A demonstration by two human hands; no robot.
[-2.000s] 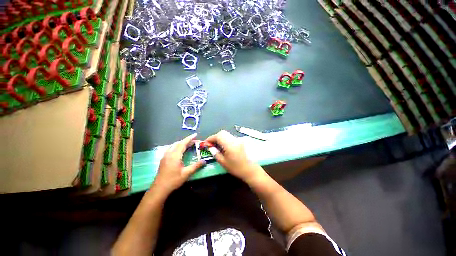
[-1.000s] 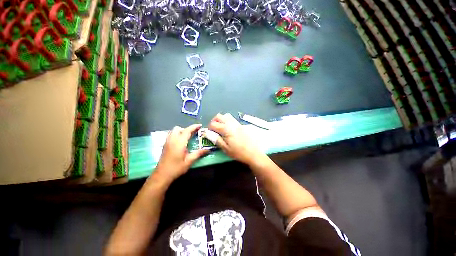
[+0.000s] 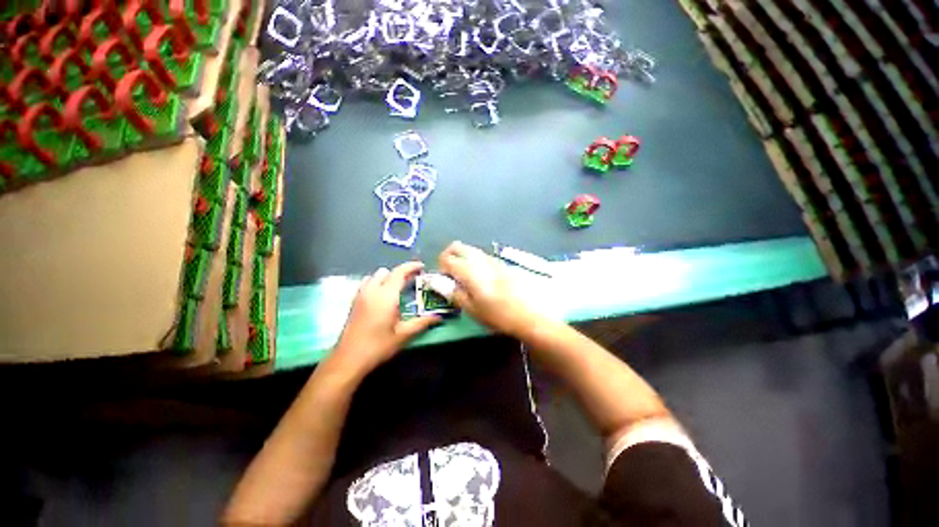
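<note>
A small green board in a pale square frame lies at the bench's front edge between my hands. My left hand holds its left side with thumb and fingertip. My right hand presses on its upper right with white-covered fingertips, which hide part of it. No red loop shows on it. Several loose clear square frames lie ahead of my left hand. Green boards with red loops lie ahead to the right, one nearest and pairs further off.
A large heap of clear frames spans the far side. A slim pale tool lies near the shiny front edge. Tall cardboard stacks with red-green rows stand left and right. A thin pale cord hangs by my lap.
The red loop seen at my right fingers two seconds ago no longer shows; white-covered fingertips now lie over the board. Both hands stay around it. The camera view has shifted slightly.
</note>
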